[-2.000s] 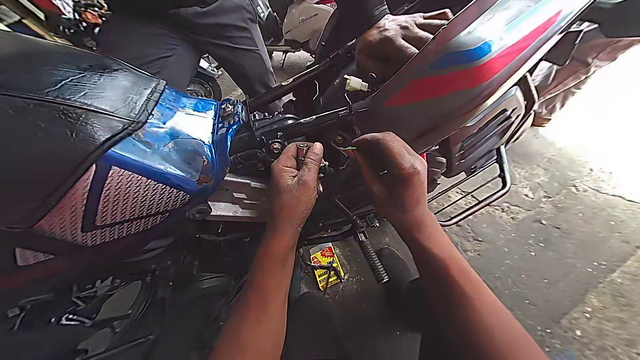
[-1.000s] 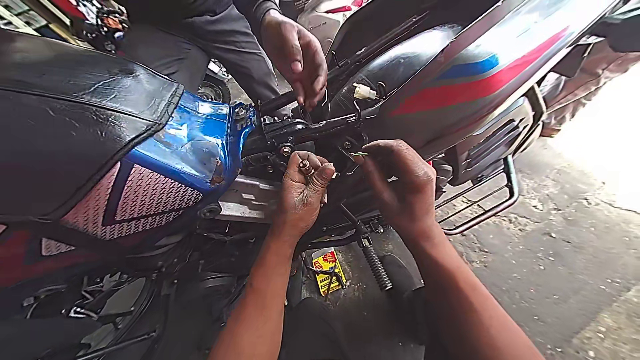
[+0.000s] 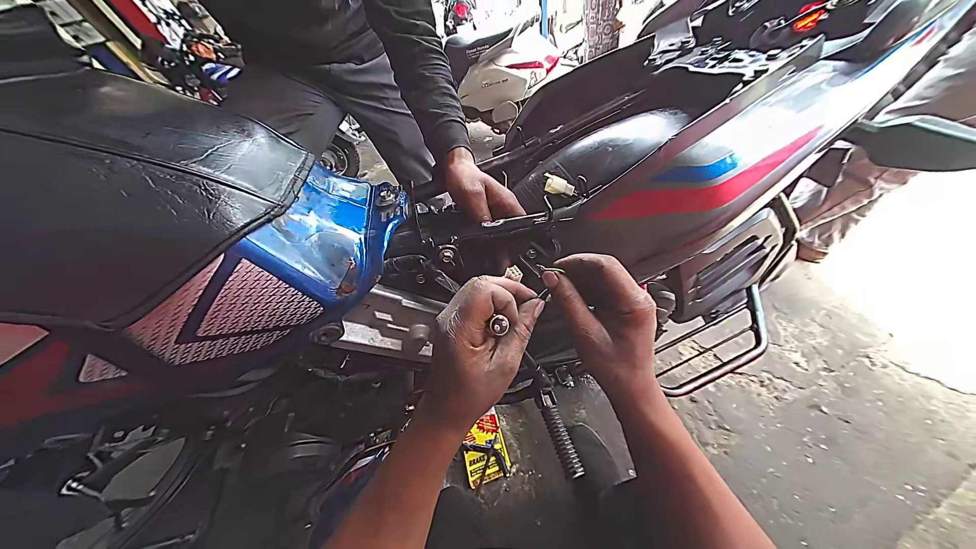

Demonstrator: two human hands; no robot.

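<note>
Above the side of a partly opened motorcycle, my left hand [image 3: 486, 335] is curled with a small round metal-ended part [image 3: 499, 325] held in its fist. Its thumb and index finger pinch near a dark wire end. A small pale connector [image 3: 513, 273] shows just beyond those fingers. My right hand [image 3: 606, 309], close on the right, pinches a thin yellow-green wire [image 3: 550, 269] between thumb and index finger. Behind both hands runs the black frame tube [image 3: 488, 229], with a bolt [image 3: 447, 255] below it. A white plastic connector [image 3: 559, 184] sits by the grey side panel [image 3: 686, 198].
Across the frame, a co-worker's hand [image 3: 476, 187] reaches into it. The black seat [image 3: 137, 198] and blue tank [image 3: 309, 236] lie left. Below are a coil spring [image 3: 562, 435] and a yellow packet [image 3: 486, 450] on the ground. A metal guard [image 3: 751, 343] juts out right.
The co-worker's hand, raised above the frame one second ago, has come down into it. My hands have drawn closer together since then.
</note>
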